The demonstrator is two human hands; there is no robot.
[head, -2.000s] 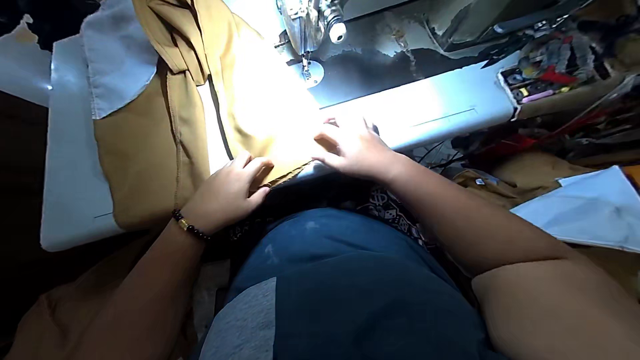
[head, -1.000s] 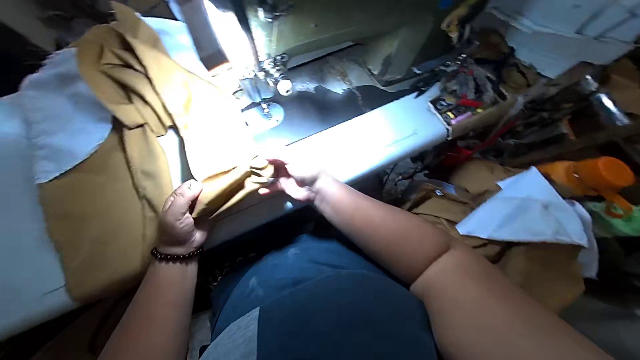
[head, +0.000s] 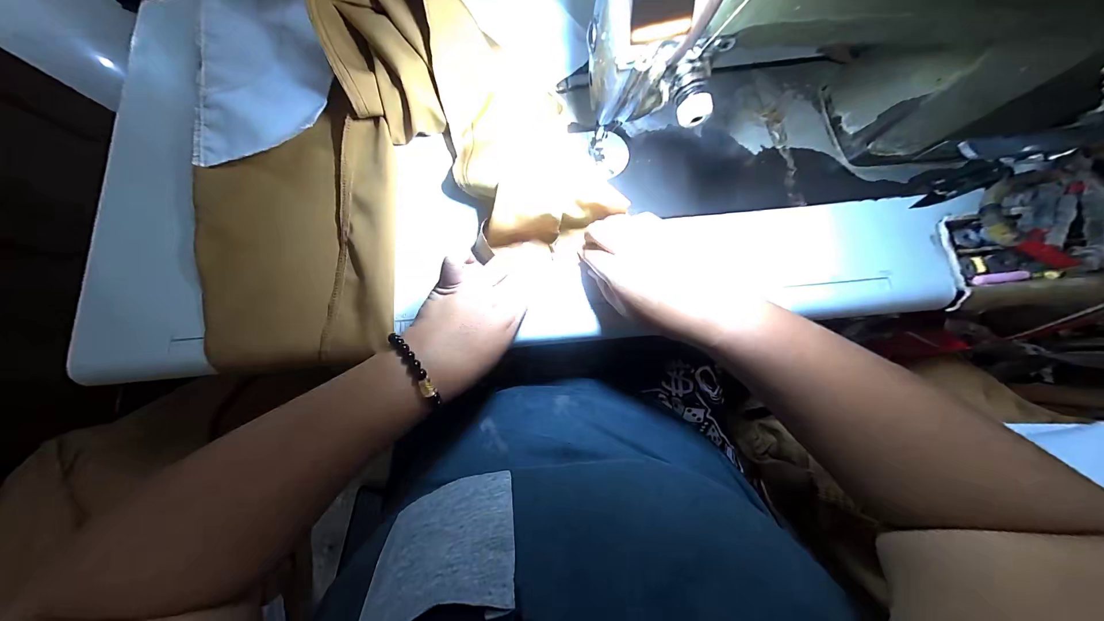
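Tan fabric (head: 267, 250) drapes over the white sewing table, with a white cloth piece (head: 259, 86) on its upper left part. My left hand (head: 479, 302), with a bead bracelet at the wrist, grips the near end of a bunched tan portion (head: 526, 207). On that portion's right side, the fingers of my right hand (head: 630, 259) pinch its edge. Both hands are just in front of the sewing machine's needle area (head: 608, 153). Strong lamp light washes out the fingertips and part of the cloth.
The sewing machine head (head: 638, 69) stands at the top centre. At the right end of the white table (head: 828, 259), an open compartment (head: 1018, 250) holds bobbins, thread and small items. More tan cloth hangs below on the right.
The bunched fabric, lifted and folded between my hands one second ago, now lies nearer the needle area. The view has swung back left.
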